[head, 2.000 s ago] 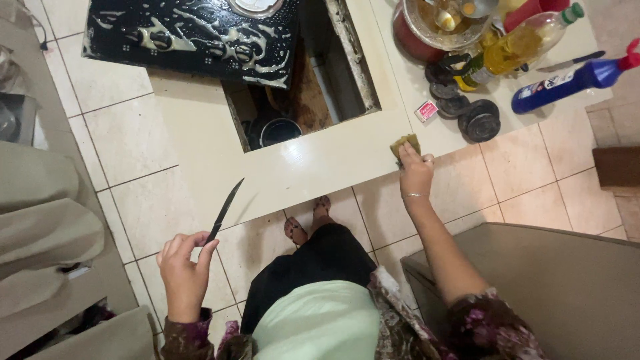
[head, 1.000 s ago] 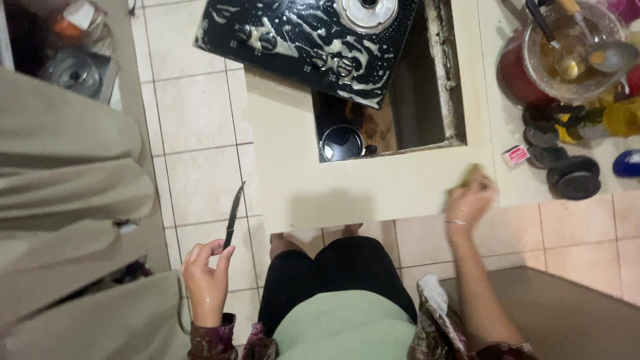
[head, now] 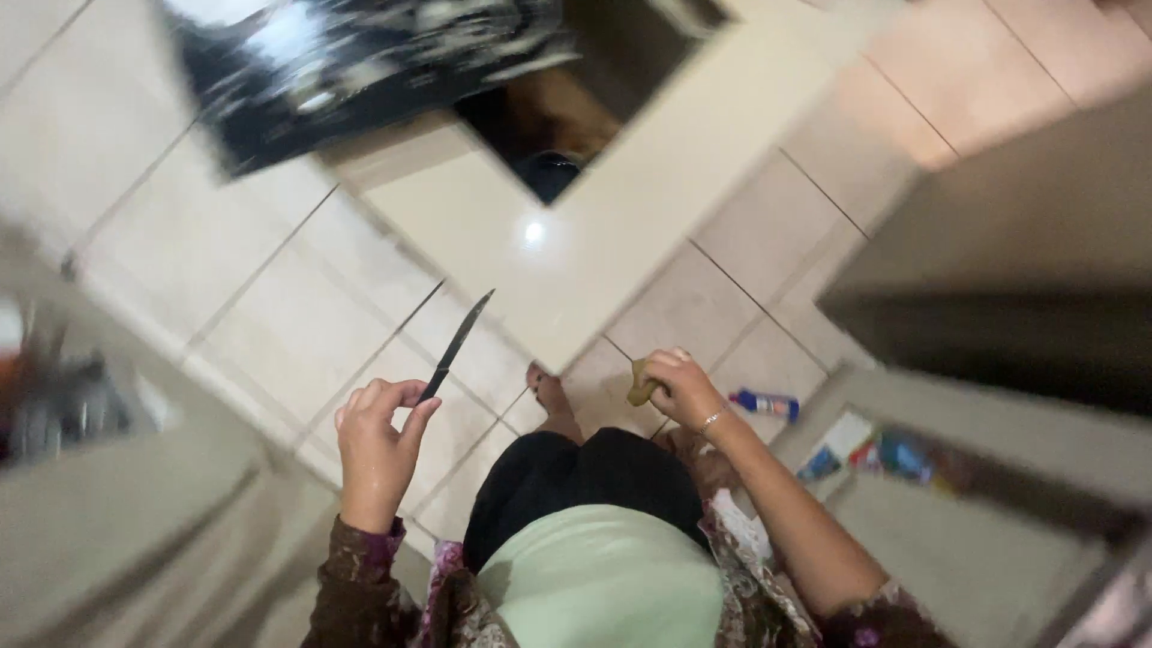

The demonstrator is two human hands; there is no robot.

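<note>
My left hand point(head: 382, 441) grips the dark handle of a knife point(head: 461, 337) between thumb and fingers, its blade pointing up and away from me beside the counter corner. In my right hand point(head: 681, 391) is a yellowish-green sponge or cloth point(head: 642, 387), held over the tiled floor, apart from the counter. The pale countertop point(head: 576, 270) lies ahead with a rectangular cutout. A black gas cooktop point(head: 360, 90), streaked with whitish foam, lies at an angle across its far left side; motion blurs it.
Within the cutout, a dark round vessel point(head: 551, 166) shows partly. A blue bottle point(head: 765, 405) is seen right of my right wrist. A large brown box-like surface point(head: 1008, 252) stands at the right. Greyish fabric point(head: 135, 531) hangs at the lower left. My foot point(head: 543, 382) is by the counter corner.
My right hand has come off the countertop with the sponge or cloth still in it. The knife remains in my left hand. The view has turned strongly.
</note>
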